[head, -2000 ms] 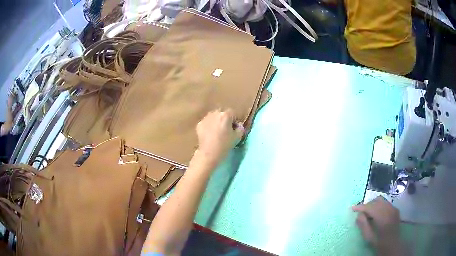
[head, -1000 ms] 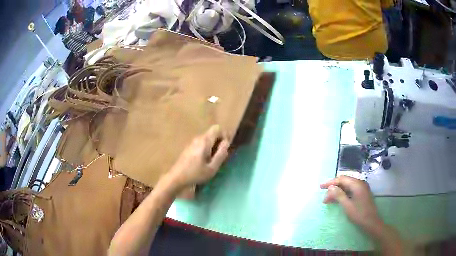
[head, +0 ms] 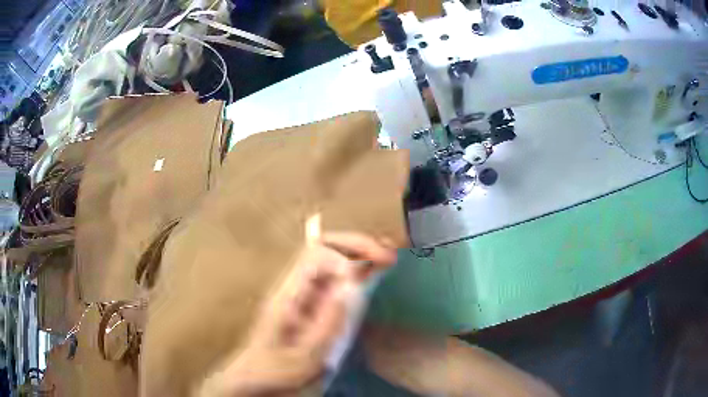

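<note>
A brown bag panel (head: 233, 233) is lifted in front of me, its right corner near the needle area of the sewing machine. My left hand (head: 310, 302) is blurred and grips the panel's lower right edge. A strip of the white backing (head: 349, 322) shows beside the hand. My right hand (head: 376, 329) is mostly hidden behind my left hand and the panel edge; the forearm comes in from the lower right, and its grip cannot be seen. The presser foot and needle (head: 470, 155) are right of the panel.
The brown panel stack (head: 147, 194) with a small pale sticker lies at the left, with brown handles (head: 50, 201) beside it. The white sewing machine (head: 512, 70) fills the upper right. The green table (head: 543, 271) has a red front edge. Pale straps (head: 167, 58) lie behind the stack.
The view has turned right towards the machine. My left hand has brought a panel off the stack and over the table. My right hand has moved left, to the panel's edge.
</note>
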